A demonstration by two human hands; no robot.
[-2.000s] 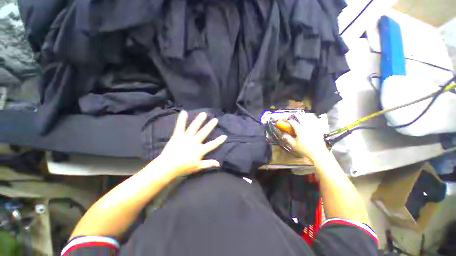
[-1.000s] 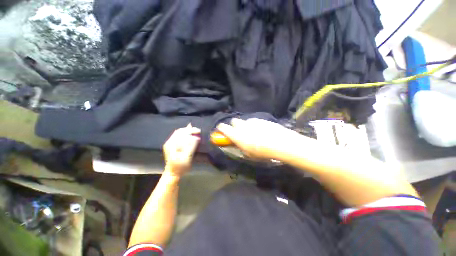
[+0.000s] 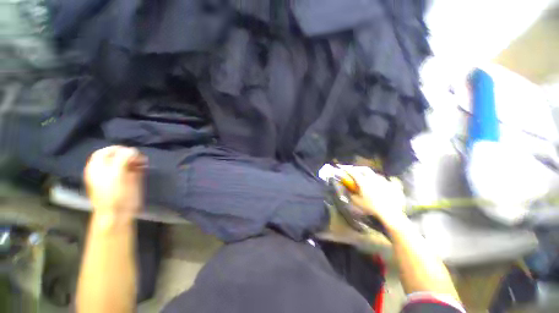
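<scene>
A dark garment piece (image 3: 245, 189) lies over the narrow dark pressing board (image 3: 165, 177), its lower edge hanging over the near side. My left hand (image 3: 115, 177) is blurred, with fingers curled, over the board left of the garment; whether it holds any cloth cannot be told. My right hand (image 3: 374, 192) grips the steam iron (image 3: 348, 183) by its orange handle, at the right end of the board beside the garment. The iron's underside is hidden.
A large pile of dark cloth (image 3: 245, 73) stands behind the board. At the right are a blue bar (image 3: 483, 107), a white padded shape (image 3: 499, 177) and the yellow hose (image 3: 444, 205). Dark cloth with a red edge (image 3: 379, 284) is below right.
My right hand has moved the iron from the garment to the right end of the board. My left hand has moved left. The garment now lies spread out flatter. The view has shifted.
</scene>
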